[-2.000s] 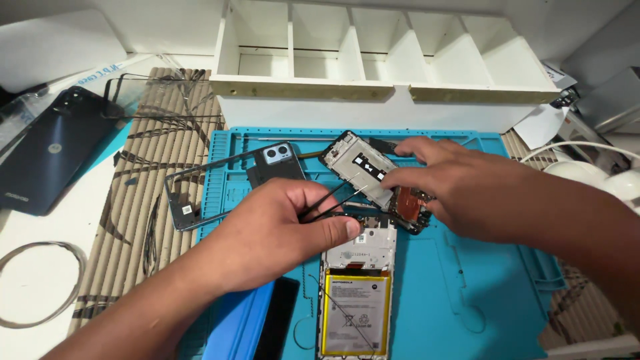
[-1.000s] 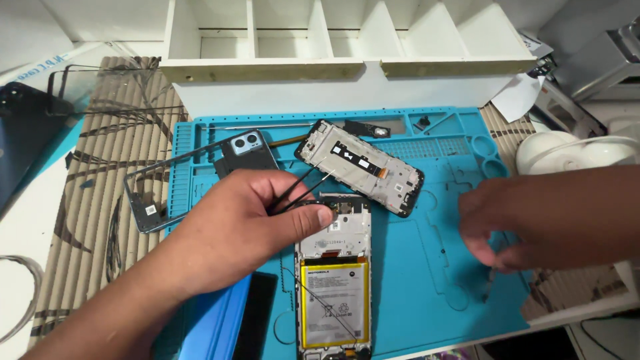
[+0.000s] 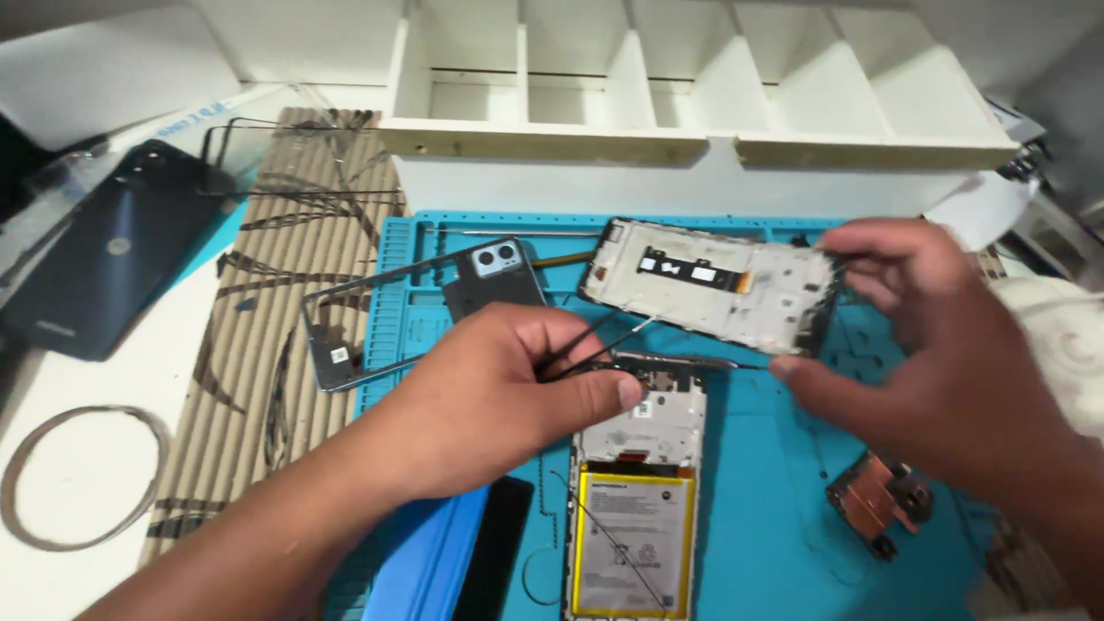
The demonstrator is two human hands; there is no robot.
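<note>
My left hand (image 3: pixel 535 388) holds dark tweezers (image 3: pixel 580 347) over the top of an opened phone with a Motorola battery (image 3: pixel 634 543). Their tips reach the lower edge of a bare phone mid-frame (image 3: pixel 690 285), which lies tilted behind. My right hand (image 3: pixel 897 319) grips the right end of that frame, fingers at its upper corner and thumb at the lower one. A thin dark tool (image 3: pixel 690 360) lies across the top of the opened phone, one end near my right thumb. A phone circuit board with copper-coloured shielding (image 3: pixel 880 500) rests on the blue repair mat (image 3: pixel 759 517), below my right hand.
A phone back frame with a camera housing (image 3: pixel 498 257) lies behind my left hand. At the left are a dark phone back (image 3: pixel 116 250), a wire coil (image 3: pixel 86 479) and corrugated cardboard (image 3: pixel 259 345). A white compartment shelf (image 3: pixel 552 134) stands behind the mat. A blue object (image 3: pixel 431 552) lies in front.
The circuit board was in my right hand at the mid-frame two seconds ago; it now lies on the mat at the right. My right hand has come back from the right onto the mid-frame.
</note>
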